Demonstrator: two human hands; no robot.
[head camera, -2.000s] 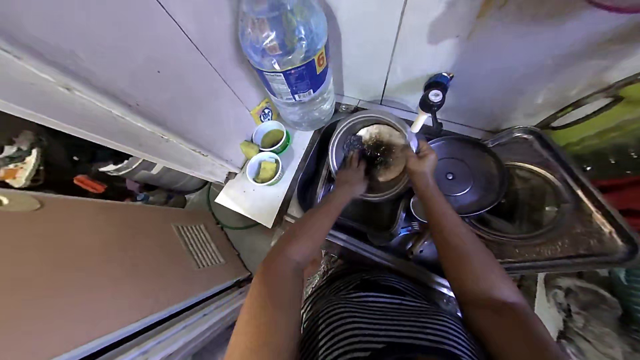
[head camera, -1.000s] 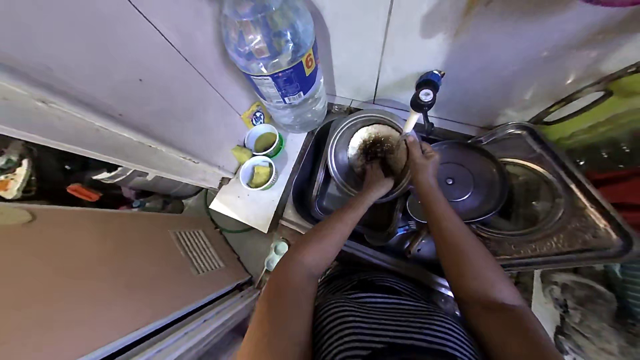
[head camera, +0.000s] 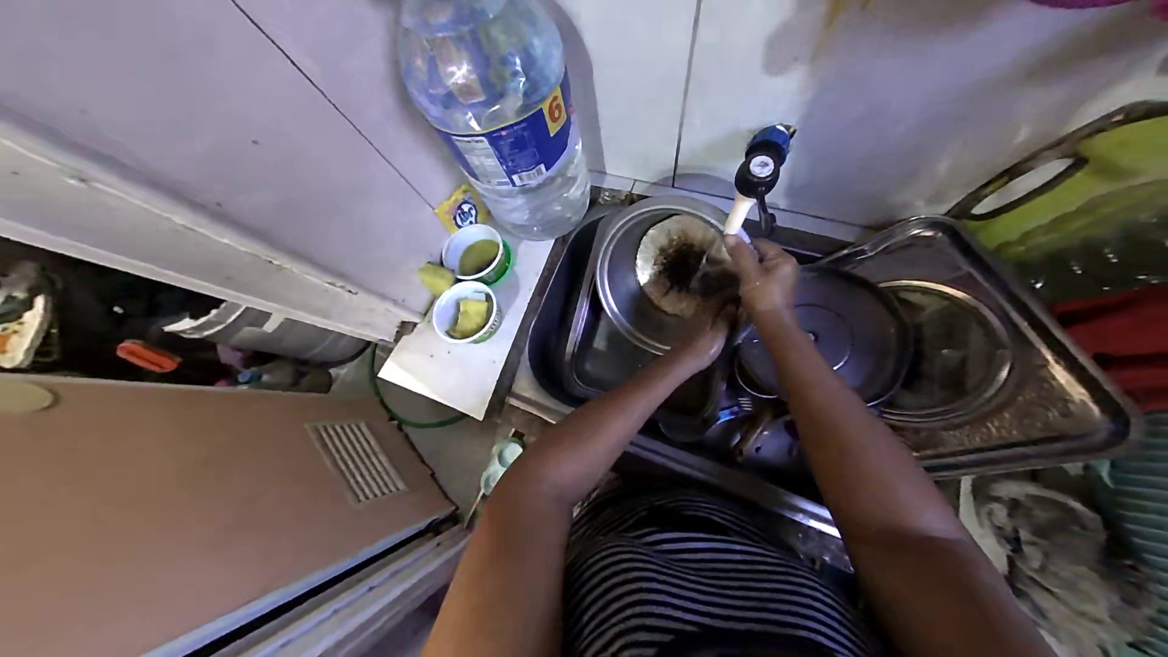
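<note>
A pale round pan (head camera: 671, 260) with a dark, scorched-looking centre is tilted over a larger round metal basin (head camera: 625, 301) in the sink. At its right edge, my right hand (head camera: 765, 272) has its fingers closed around the rim or handle, just under the tap's white spout (head camera: 739, 213). My left hand (head camera: 707, 328) is low against the pan's lower right side; its fingertips are partly hidden, so whether it holds anything is unclear. Beneath my right forearm lies a dark round lid (head camera: 826, 338).
Left of the sink, two small tubs (head camera: 476, 254) (head camera: 467, 312) with yellow-green contents and a large plastic bottle (head camera: 511, 137) stand on a white ledge (head camera: 447, 374). A metal tray (head camera: 1040, 401) bearing a glass lid (head camera: 949, 351) is at right.
My left hand has moved from the pan's left side, across its middle, to its lower right side. My right hand has stayed at the right edge near the spout.
</note>
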